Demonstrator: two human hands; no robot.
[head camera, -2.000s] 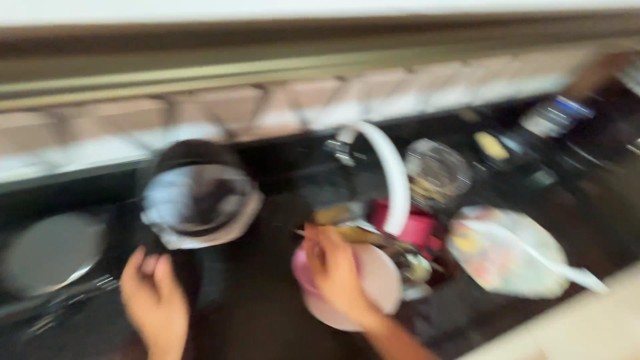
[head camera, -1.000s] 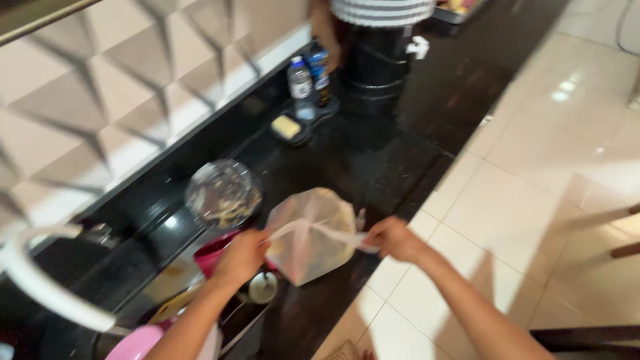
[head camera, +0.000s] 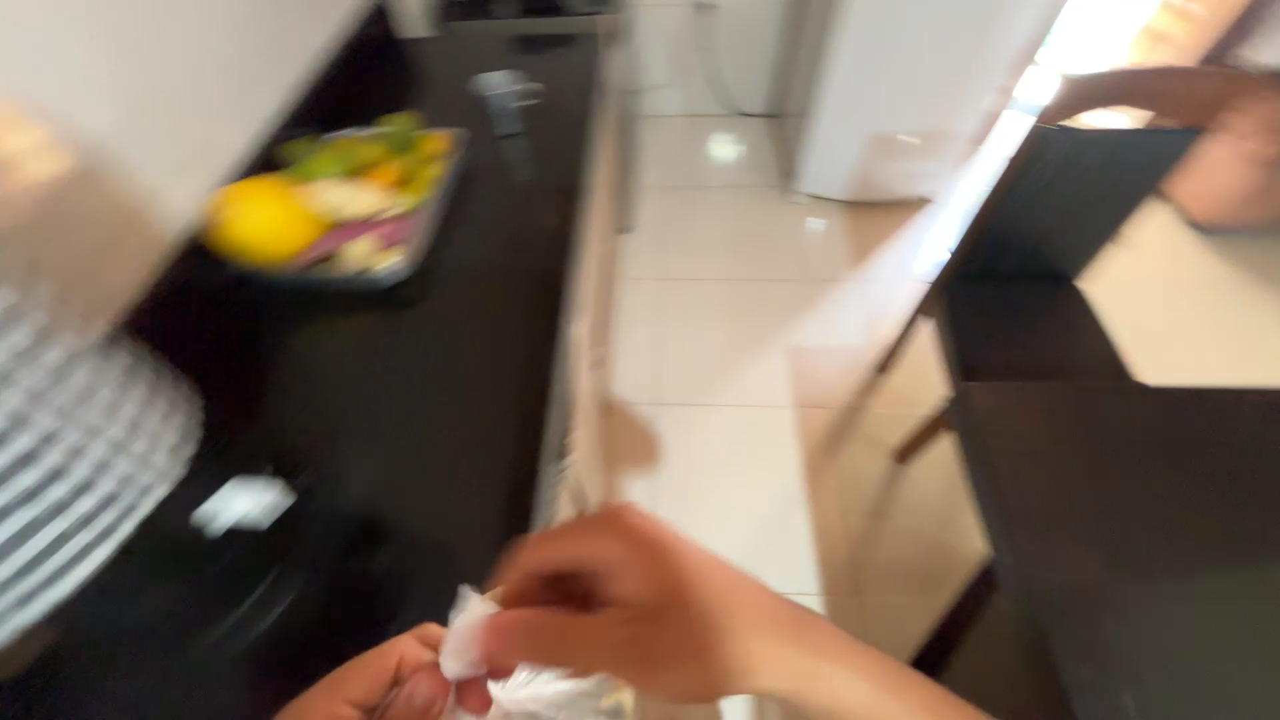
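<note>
At the bottom middle of the head view, my left hand and my right hand meet at the gathered top of a translucent plastic bag. Fingers of both hands pinch the twisted white plastic between them. The lower part of the bag runs off the bottom edge of the view, so most of it and its contents are hidden. Motion blurs the hands, and the exact hold of each finger is hard to tell.
A tray of fruit or vegetables sits on the black countertop. A striped cloth cover is at left, near a white tap. Right are a dark table and a chair, with a person's arm beyond.
The view has swung right along the counter. My hands, apart on the bag's stretched ends a second ago, are now together at its top. Earlier, my right hand was by a pink container.
</note>
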